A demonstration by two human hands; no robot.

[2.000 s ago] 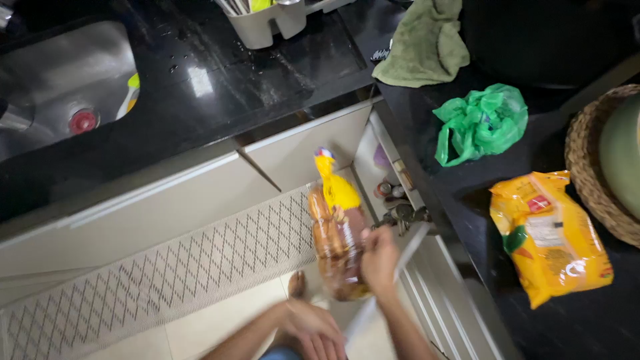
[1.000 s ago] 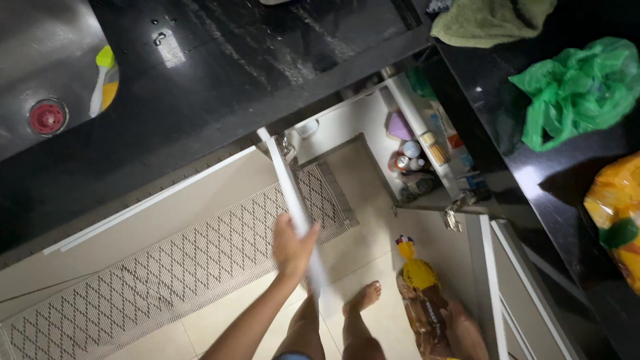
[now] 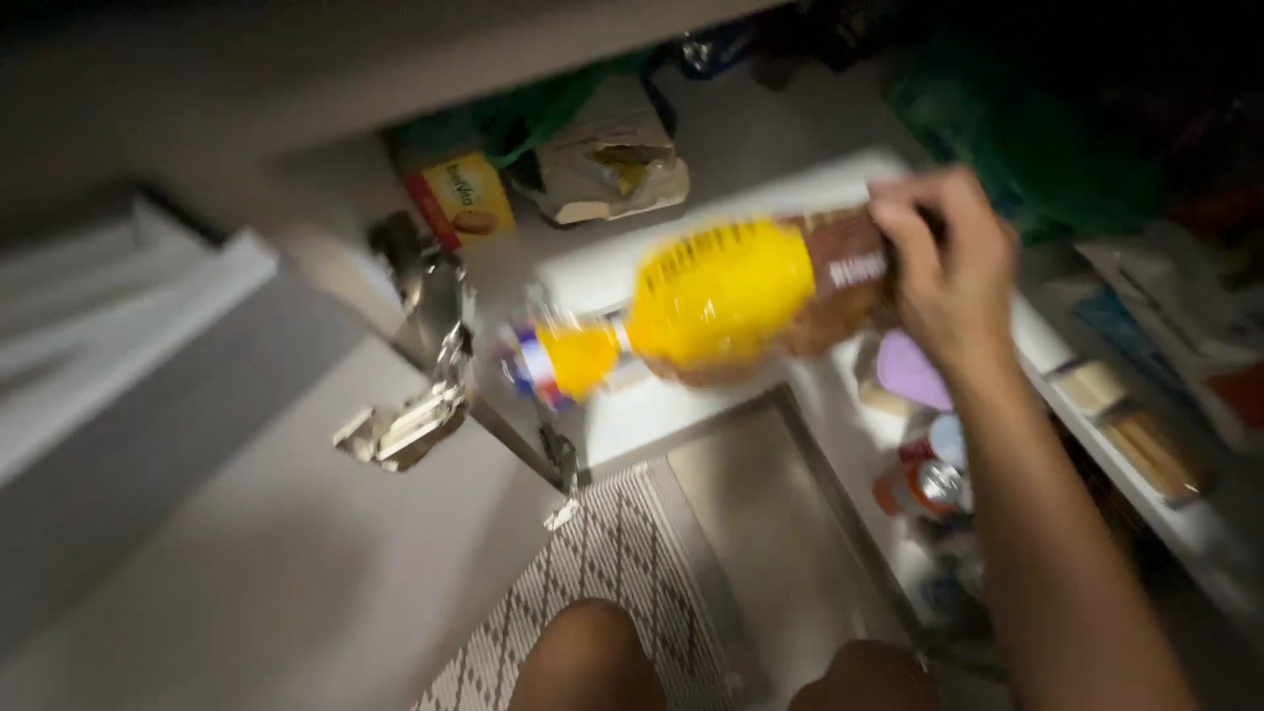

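Observation:
My right hand (image 3: 953,262) grips the bottom end of a plastic bag of bread (image 3: 726,291), yellow and brown, with its tied neck pointing left. The bag is held on its side over the white shelf (image 3: 632,425) of a corner cabinet and is blurred by motion. Behind it on a shelf stand a yellow and red belVita box (image 3: 464,197) and a torn carton (image 3: 612,163). Below the hand are a lilac item (image 3: 910,370) and a can-like container (image 3: 933,484). My left hand is out of view.
Metal hinges (image 3: 410,425) stick out beside a cabinet door (image 3: 197,513) at left. A shelf edge (image 3: 1116,425) with packets runs at right. A green bag (image 3: 1027,148) lies deep inside. My knees are above a patterned rug (image 3: 602,553).
The view has moved down and close to the cabinet opening. The bread bag, low beside the cabinet a second ago, is now inside the opening. My left hand, then at a door, has left the view.

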